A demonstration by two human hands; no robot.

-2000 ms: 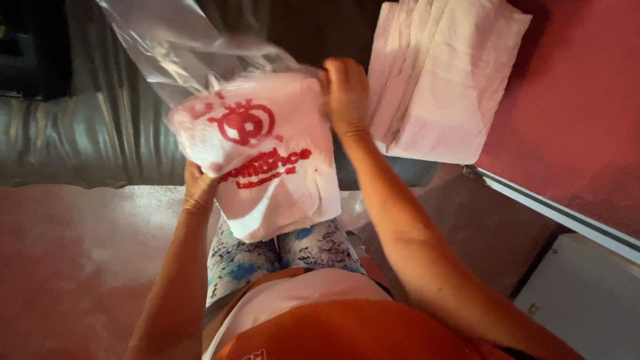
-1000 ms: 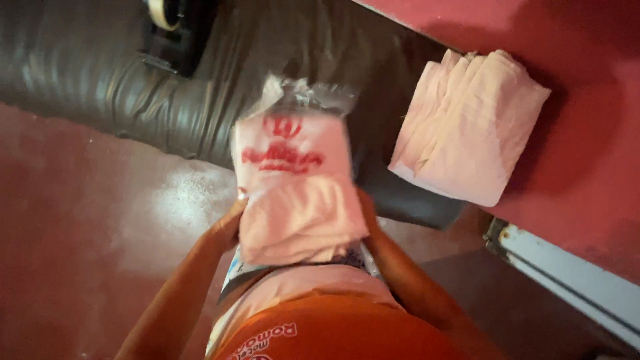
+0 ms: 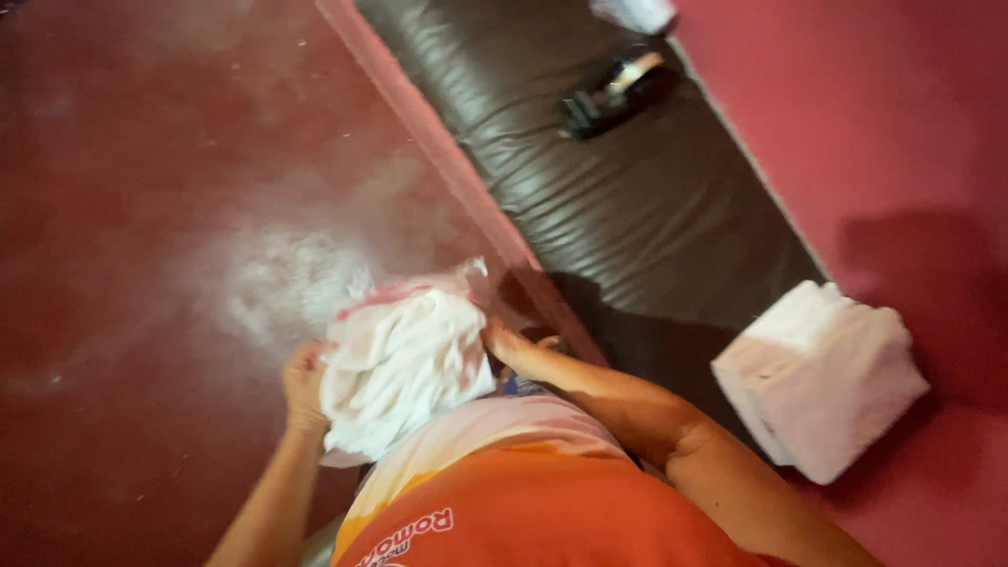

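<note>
A bundle of folded white cloth [image 3: 405,362] with red print on its far side is partly inside a clear plastic bag [image 3: 472,276], held in front of my body. My left hand [image 3: 307,382] grips its left edge. On the right edge is my right hand [image 3: 504,342], its fingers partly hidden behind the bundle. The plastic sticks out past the far edge and below the near left corner.
A dark padded bench [image 3: 583,205] runs diagonally beside a red wall [image 3: 827,118]. On it lies a black tape dispenser [image 3: 610,94]; a whitish item [image 3: 634,12] is beyond. A stack of folded cloths [image 3: 827,386] stands at the right. Red floor [image 3: 142,236] spreads leftward.
The view has swung and turned strongly. Both hands still hold the bundle, now turned so that white cloth faces up where the printed side showed before. The cloth stack remains by the bench.
</note>
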